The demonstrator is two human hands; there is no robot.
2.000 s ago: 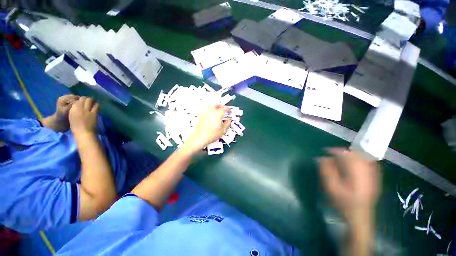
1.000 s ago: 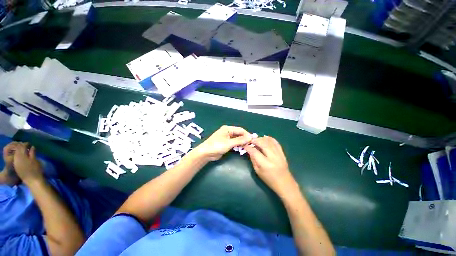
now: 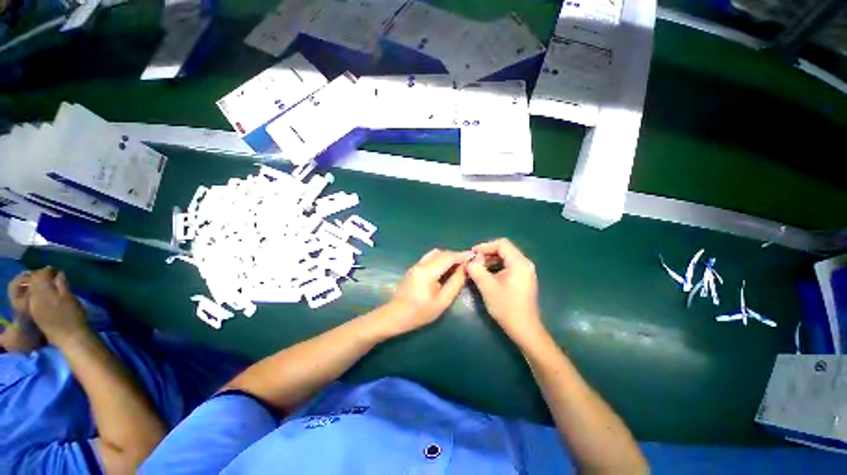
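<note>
My left hand (image 3: 430, 292) and my right hand (image 3: 506, 289) meet above the green bench top in front of me. Their fingertips pinch together on a small piece, almost wholly hidden; it looks like a hang tab. A large heap of loose white hang tabs (image 3: 265, 243) lies on the bench left of my left hand, with a few tabs apart at its edge.
White-and-blue boxes (image 3: 497, 130) lie overlapping along the edge rail (image 3: 418, 169) and belt. A long white bar (image 3: 608, 158) crosses the belt. Boxes stand at left (image 3: 116, 162) and right (image 3: 808, 394). Thin backing strips (image 3: 706, 283) lie right. Another person's hands (image 3: 42, 301) are at left.
My left hand has left the tab heap and my right hand has come in from the right to meet it. White pieces seen between them a second ago are now mostly hidden. The view has shifted.
</note>
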